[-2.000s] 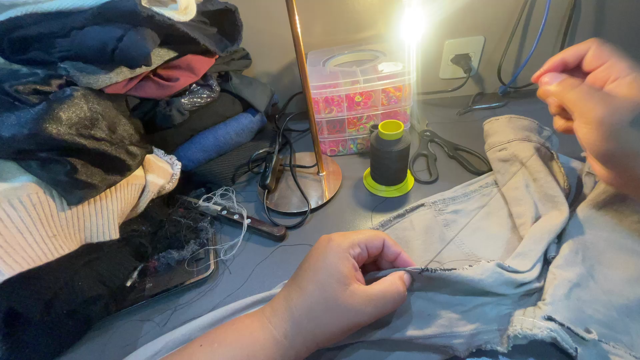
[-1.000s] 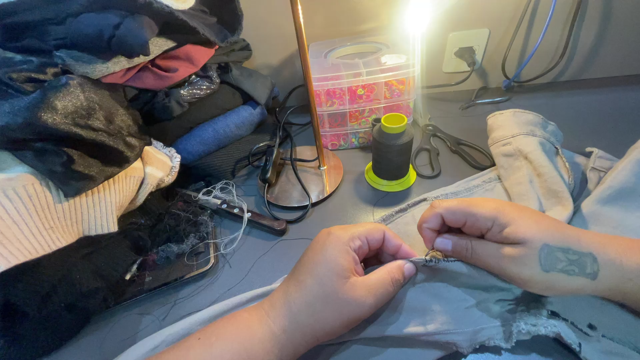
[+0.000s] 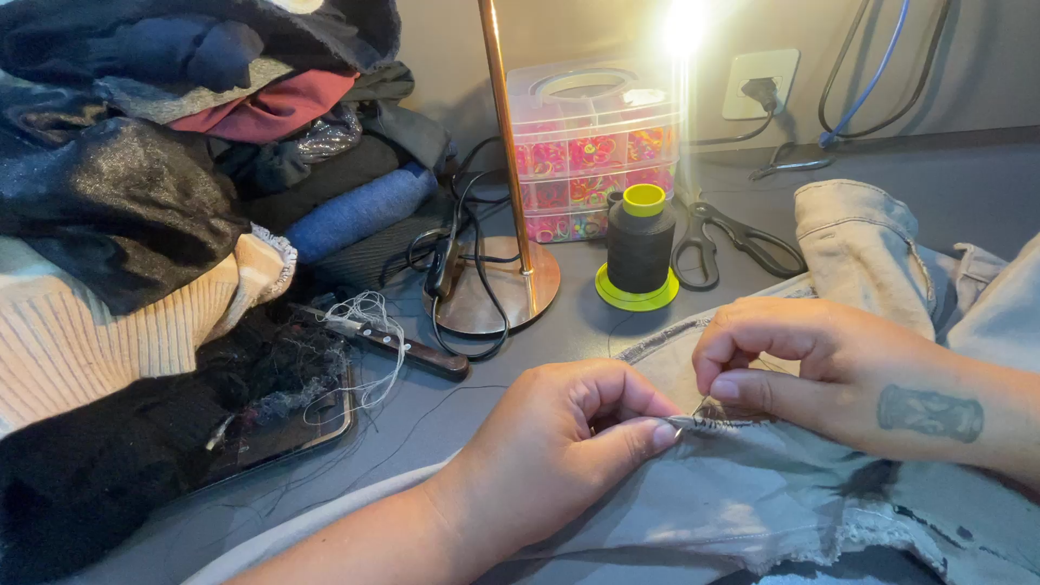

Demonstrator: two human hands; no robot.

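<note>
A light grey denim garment (image 3: 650, 504) with frayed edges lies across the front and right of the table. My left hand (image 3: 585, 431) pinches its folded edge between thumb and forefinger. Just right of those fingertips, dark stitches (image 3: 727, 422) run along the edge. My right hand (image 3: 780, 374) is close beside, thumb and forefinger pinched at the stitched edge on what looks like a thin needle, partly hidden by the fingers. A cone of black thread (image 3: 642, 248) on a yellow-green base stands behind the hands, and black-handled scissors (image 3: 731, 236) lie to its right.
Piled clothes (image 3: 122, 187) fill the left side. A knife with a dark handle (image 3: 418, 353) lies there under tangled pale thread (image 3: 366, 317). Behind stand a copper lamp base (image 3: 487, 296) with a black cord and a clear tiered box (image 3: 561, 175) of small colourful pieces. A wall socket (image 3: 760, 81) holds a plug.
My right hand has come down from its raised place at the upper right to the garment's edge, beside my left hand. My left hand has kept its pinch on the fabric.
</note>
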